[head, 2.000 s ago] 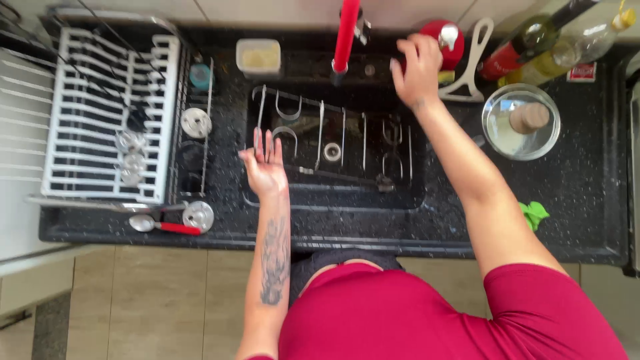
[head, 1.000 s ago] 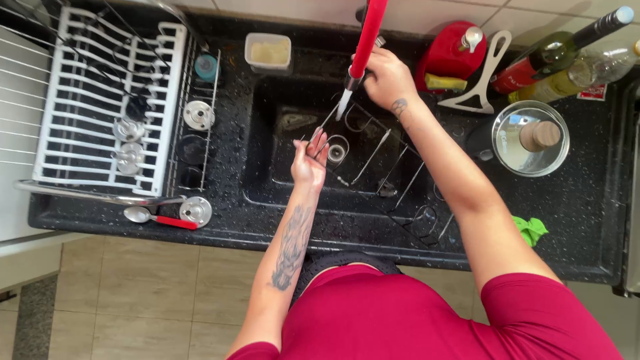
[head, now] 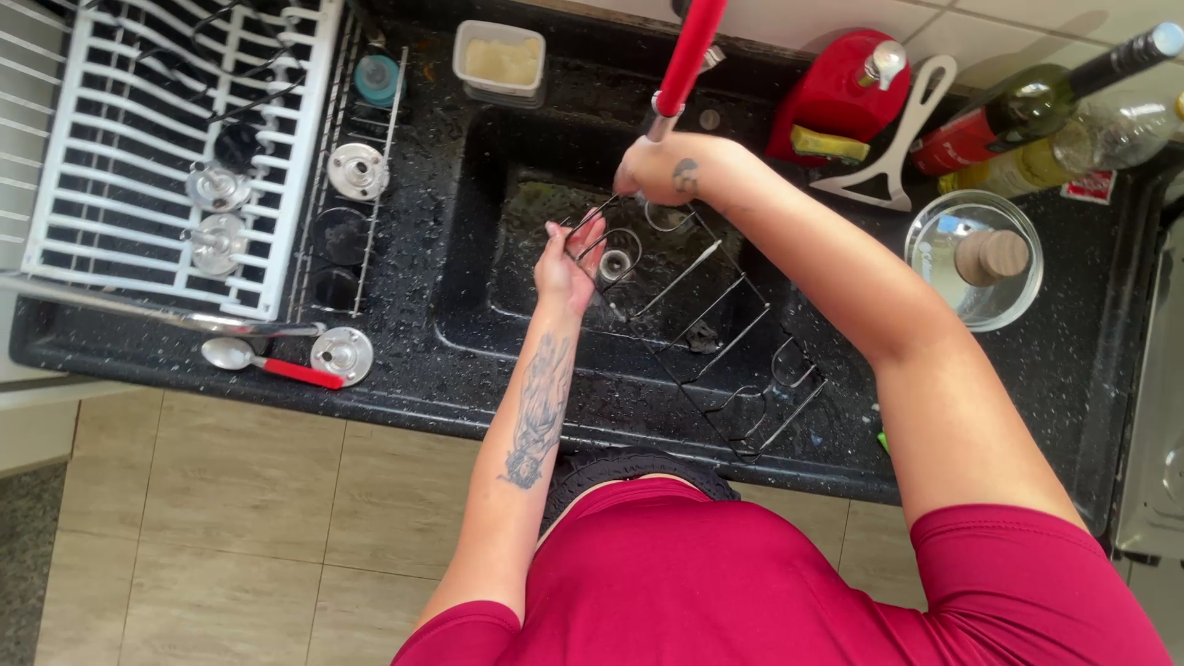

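A black metal stove-top grate (head: 725, 294) lies slanted over the black sink (head: 462, 231), its far end up by the hands and its near end over the front edge. My left hand (head: 571, 259) is palm up around the grate's upper left corner, with bars across the fingers. My right hand (head: 661, 169) is at the same end, just under the spout of the red faucet (head: 689, 55); its fingers are partly hidden, and I cannot tell what they grip. The drain (head: 614, 265) shows between the grate's bars.
Left are a white dish rack (head: 176, 166), a wire shelf with burner parts, a spoon (head: 228, 353) and a red-handled utensil (head: 301, 372). Behind stands a plastic tub (head: 499, 60). Right are a red soap dispenser (head: 846, 83), yellow sponge (head: 828, 145), bottles (head: 1008, 116) and a glass-lidded pot (head: 973, 261).
The grate, flat in the sink two seconds ago, is now raised and slanted toward the front right. My right hand has come from beside the soap dispenser to the faucet spout.
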